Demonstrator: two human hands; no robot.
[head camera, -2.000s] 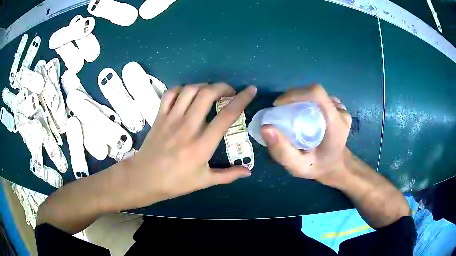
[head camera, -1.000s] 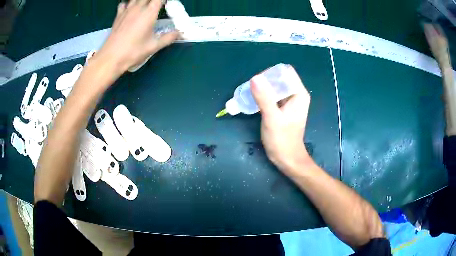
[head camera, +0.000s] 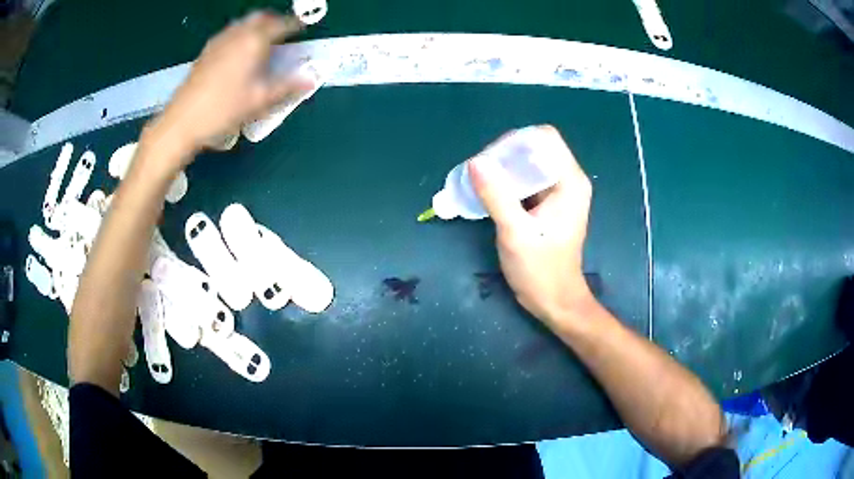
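Observation:
My right hand is shut on a translucent squeeze bottle, tilted with its yellow-green needle tip pointing left above the dark-green tabletop. My left hand is blurred at the pale rail, top left, with fingers spread; it seems to hold nothing. A white housing shell lies just below its fingers, partly covered. Another white shell lies beyond the rail near the fingertips, cut off by the top edge.
Many overlapping white shells lie at left, partly behind my left forearm. The pale rail curves across the back. One more shell lies beyond it. Bulk pale parts show below the table edge at lower left.
The shell under my hands two seconds ago is gone from there. My left hand moved up to the rail; the shell near it is now beyond the rail. The bottle was lifted and turned, tip left.

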